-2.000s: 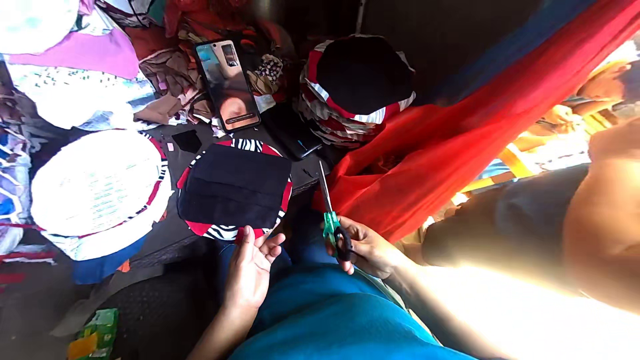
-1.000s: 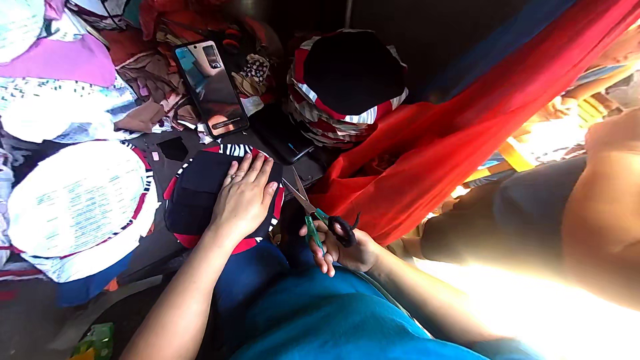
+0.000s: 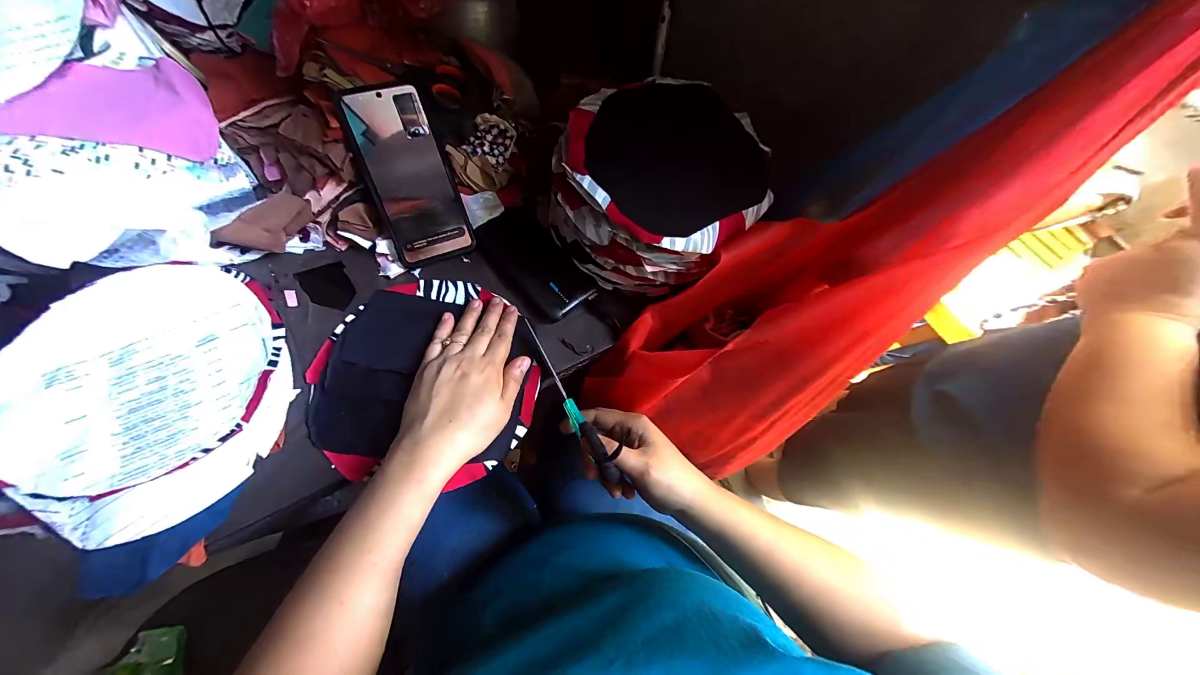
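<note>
My left hand (image 3: 464, 384) lies flat, palm down, on a round black fabric piece (image 3: 375, 366) whose rim shows red and zebra-striped cloth. In my right hand (image 3: 633, 459) is a pair of scissors (image 3: 573, 412) with green and black handles. Their blades look closed and point up and left, the tips beside the right edge of the fabric piece. Behind, to the right, rises a stack of similar black-topped round pieces (image 3: 675, 159). A white round piece with a striped and red rim (image 3: 141, 375) lies at the left.
A smartphone (image 3: 408, 178) leans on fabric scraps (image 3: 300, 141) behind my left hand, with a second black device (image 3: 539, 267) beside it. Red cloth (image 3: 797, 309) drapes along the right. Another person's bare limb (image 3: 1125, 403) is close at far right. White and purple cloth (image 3: 122, 103) fills the back left.
My left hand has gone from beside the round piece onto its top. The scissors, spread one second ago, now look closed, held lower in my right hand.
</note>
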